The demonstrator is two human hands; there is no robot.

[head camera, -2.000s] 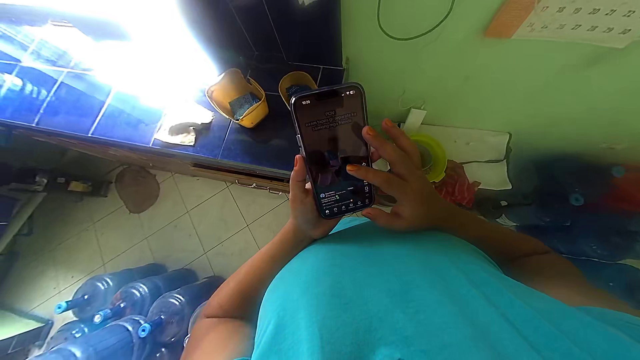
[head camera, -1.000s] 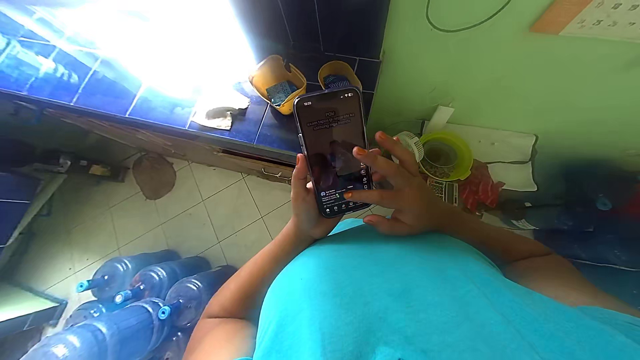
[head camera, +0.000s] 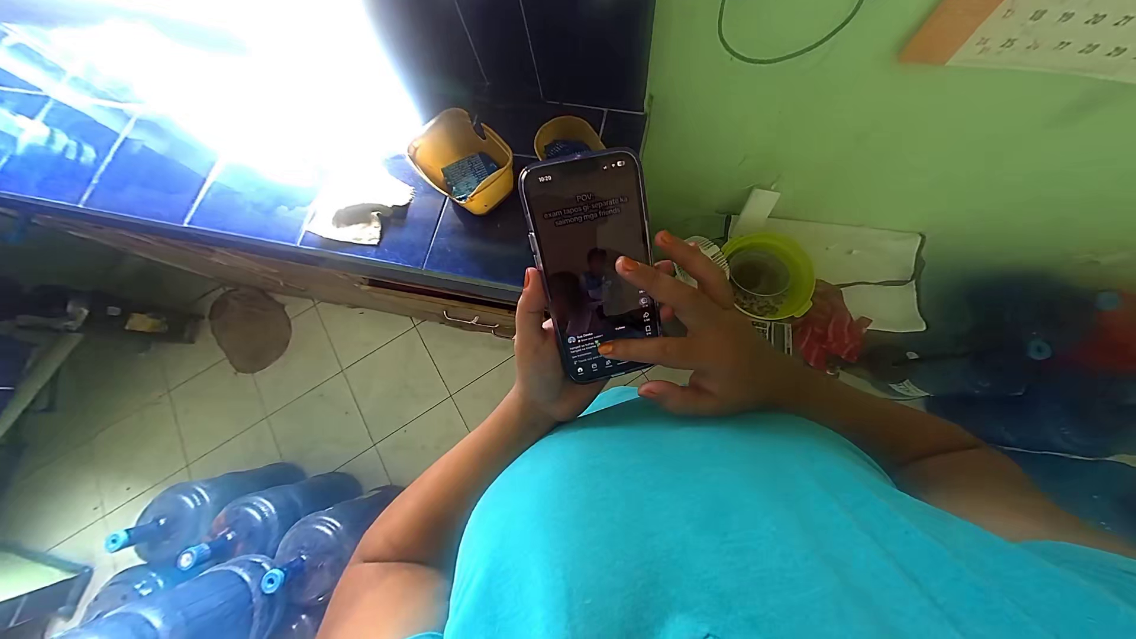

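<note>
A smartphone (head camera: pixel 590 257) in a clear-edged case is upright in front of my torso, its lit screen facing me with a dark video and overlaid writing. My left hand (head camera: pixel 550 368) grips its lower part, thumb along the left edge and the palm behind it. My right hand (head camera: pixel 710 328) hovers over the lower right of the screen, fingers spread and holding nothing; one fingertip is at the screen's bottom, though contact cannot be told. Behind the phone, a cut yellow plastic container (head camera: pixel 484 191) with blue packets and a second yellow container (head camera: pixel 568 131) stand on the counter.
The blue tiled counter (head camera: pixel 355 248) has drawers below it. Large blue water bottles (head camera: pixel 240 524) lie on the tiled floor at lower left, near a round brown object (head camera: pixel 250 330). To the right are a lime-green bowl (head camera: pixel 803 266), a red plastic bag (head camera: pixel 830 328) and a wall calendar (head camera: pixel 1047 35).
My right hand's fingers have shifted slightly over the screen, while my left hand keeps holding the phone. The view has swung a little, moving the counter and bottles rightward in the picture.
</note>
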